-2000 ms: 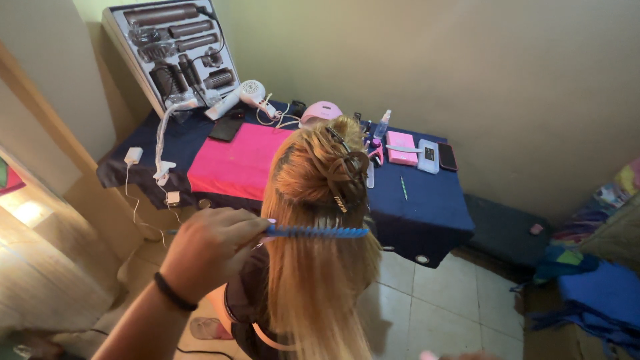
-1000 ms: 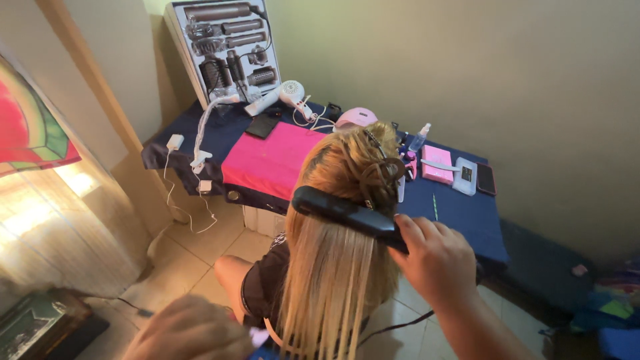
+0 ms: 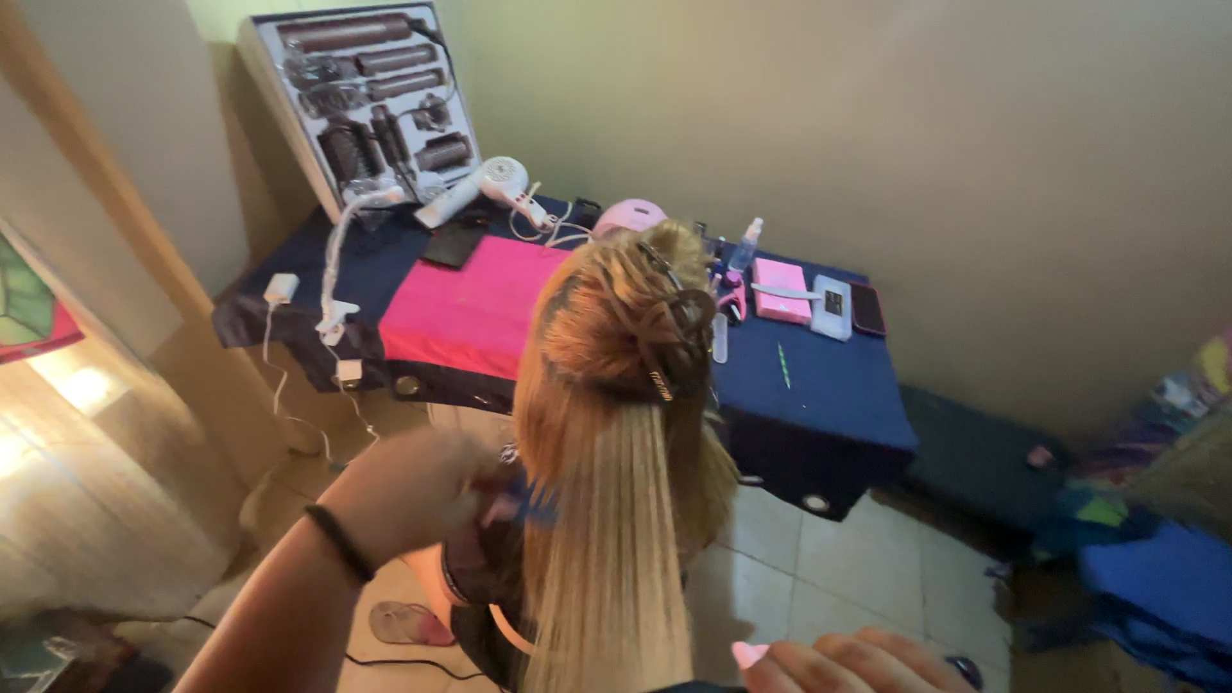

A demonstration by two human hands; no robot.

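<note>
A seated person with long blond hair (image 3: 611,539) faces away from me, the upper hair pinned up by a dark hair claw clip (image 3: 679,313). My left hand (image 3: 423,491), blurred, holds a blue comb (image 3: 539,505) at the left edge of the hanging hair. At the bottom edge is my right hand (image 3: 847,664), beside the hair's lower part. Its fingers are curled over a black object, of which only a sliver shows; the hair straightener from the earlier view is mostly out of frame.
A table with a blue cloth (image 3: 808,395) holds a pink towel (image 3: 472,303), a white hair dryer (image 3: 505,183), a styling tool set (image 3: 371,96), a spray bottle (image 3: 746,245) and a phone (image 3: 867,309). A black cord (image 3: 414,662) lies on the floor. Blue fabric (image 3: 1165,577) is at right.
My right hand has moved down from the upper hair, where it held a black hair straightener. My left hand has risen from the bottom edge to the hair's left side with the blue comb.
</note>
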